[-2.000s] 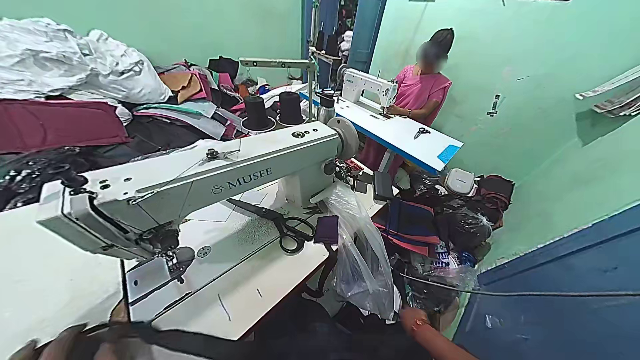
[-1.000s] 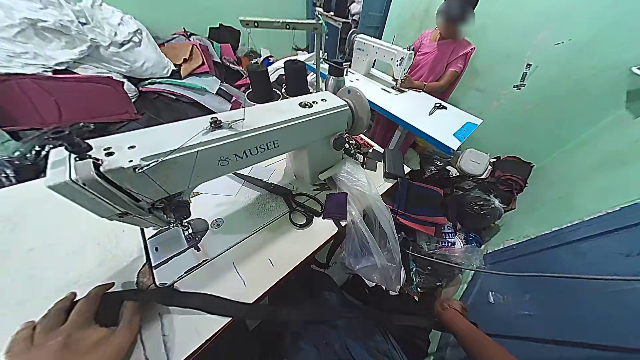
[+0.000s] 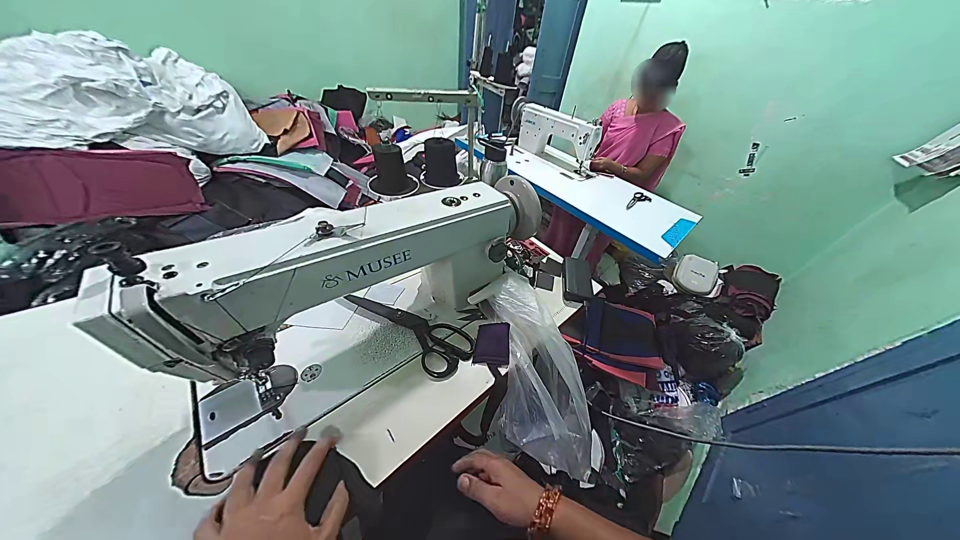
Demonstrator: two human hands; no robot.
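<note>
My left hand lies with spread fingers on black fabric at the table's near edge, just below the needle plate of a white Musee sewing machine. Beyond the table edge, my right hand, with a beaded bracelet at its wrist, is over dark cloth; its fingers are loosely bent and whether they grip anything is unclear. Black-handled scissors rest on the machine bed beside a small purple cloth piece. A clear plastic bag hangs at the table's right edge.
Black thread cones stand behind the machine. A co-worker in pink is at another sewing machine. Fabric and white sacks pile up at the left. Bagged goods crowd the floor at right, with a cable crossing in front.
My left hand has moved right, nearer the needle plate. The black strip that stretched between my hands one second ago no longer shows stretched. My right hand has moved left.
</note>
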